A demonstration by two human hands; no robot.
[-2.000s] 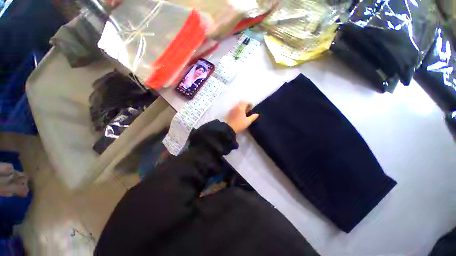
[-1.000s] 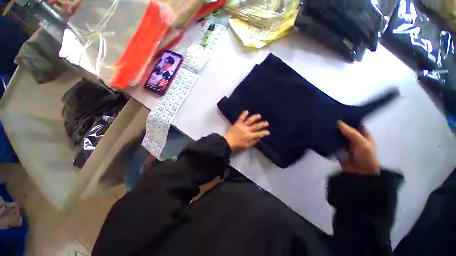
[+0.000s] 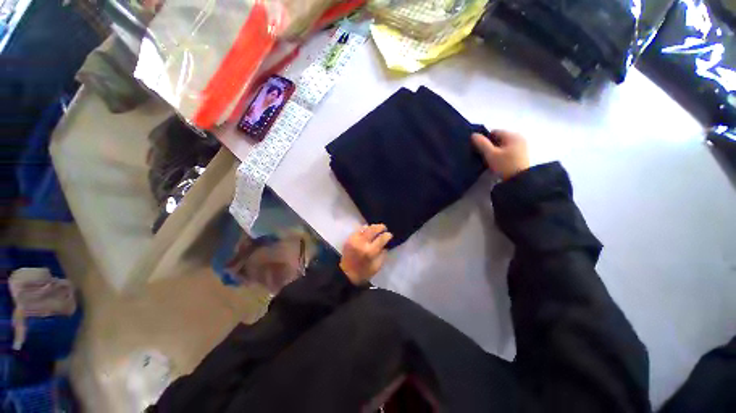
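The dark trousers point(image 3: 403, 157) lie folded into a compact, roughly square packet on the white tabletop point(image 3: 452, 282). My left hand point(image 3: 367, 252) grips the packet's near corner, with the fingertips at its edge. My right hand point(image 3: 503, 153) grips the packet's right corner, with the thumb on top and the other fingers partly hidden. The cloth lies flat between both hands.
Clear bags with an orange-red band point(image 3: 234, 68) lie at the far left, beside a lit smartphone point(image 3: 265, 107) and printed label strips point(image 3: 274, 153). A yellow sheet under clear film point(image 3: 420, 44) and dark packets point(image 3: 565, 40) line the far side. A cream trolley point(image 3: 101, 173) stands left.
The trousers went from a long shape to a smaller square. My right hand came into view and moved to the right corner; my left hand moved to the near corner.
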